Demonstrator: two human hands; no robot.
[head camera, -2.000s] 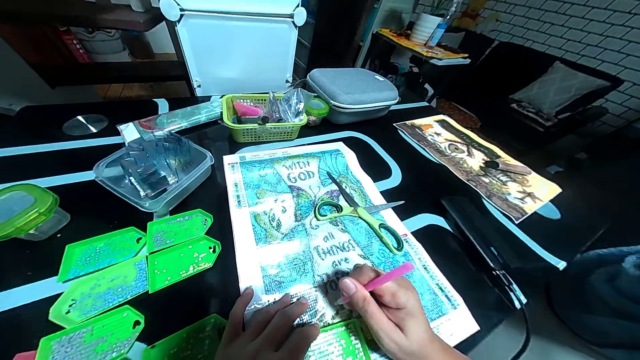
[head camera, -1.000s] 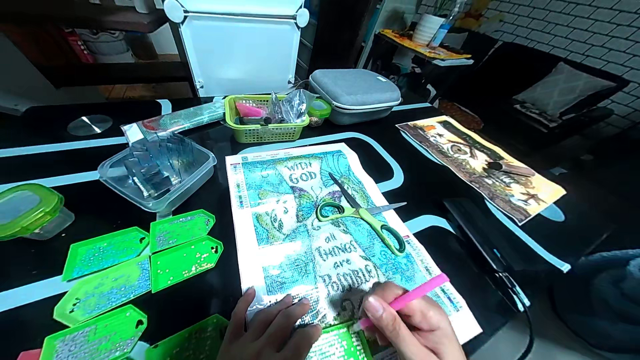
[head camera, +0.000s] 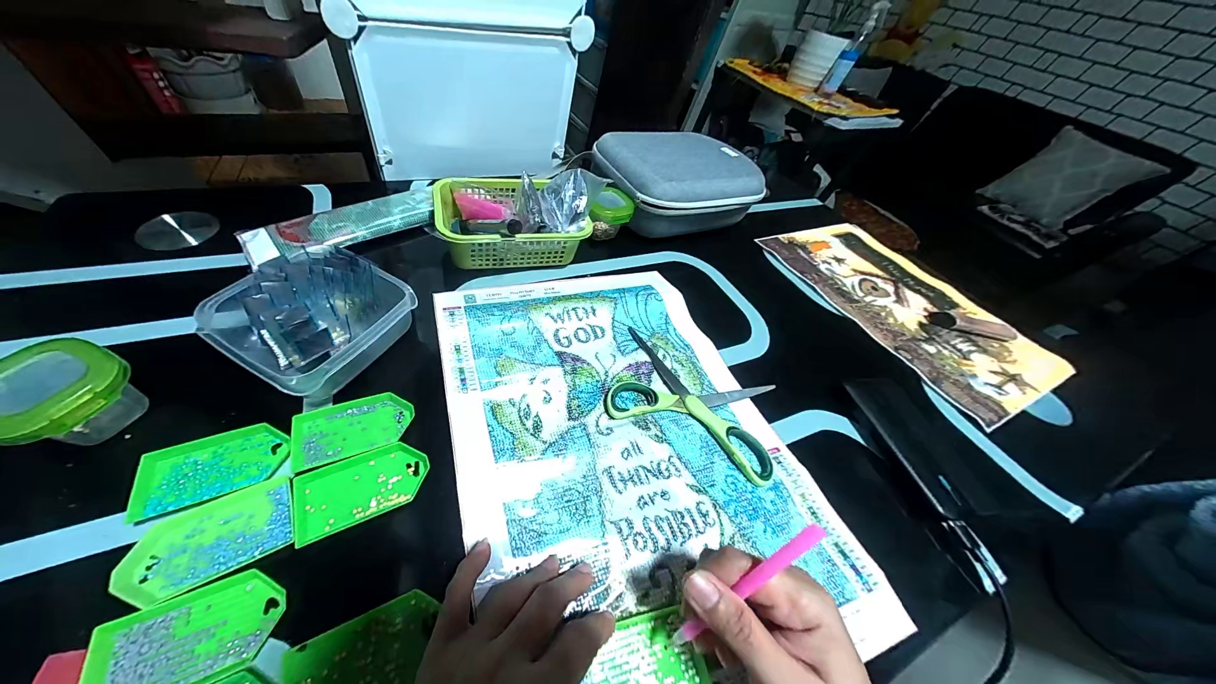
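Observation:
My right hand (head camera: 774, 617) grips a pink diamond-painting pen (head camera: 760, 579), its tip over a green bead tray (head camera: 646, 651) at the canvas's lower edge. On the canvas's lower left rests my left hand (head camera: 522, 617), fingers spread, beside that tray. The diamond-painting canvas (head camera: 560, 480) bears large lettering and blue patterns. Green-handled scissors (head camera: 689, 404) lie on it with blades apart. Several more green trays of beads (head camera: 351, 494) stand to the left. Part of the tray by my hands is hidden.
A clear plastic container (head camera: 309, 323) of small packets stands at left, near a green-lidded box (head camera: 62, 389). Behind the canvas are a green basket (head camera: 513, 249) and a grey case (head camera: 679, 180). On the right lie another picture sheet (head camera: 912, 318) and a black device (head camera: 912, 456) with a cable.
The right hand and pen have moved down from the lettering on the canvas to the green tray. The left hand remains at the canvas's lower left.

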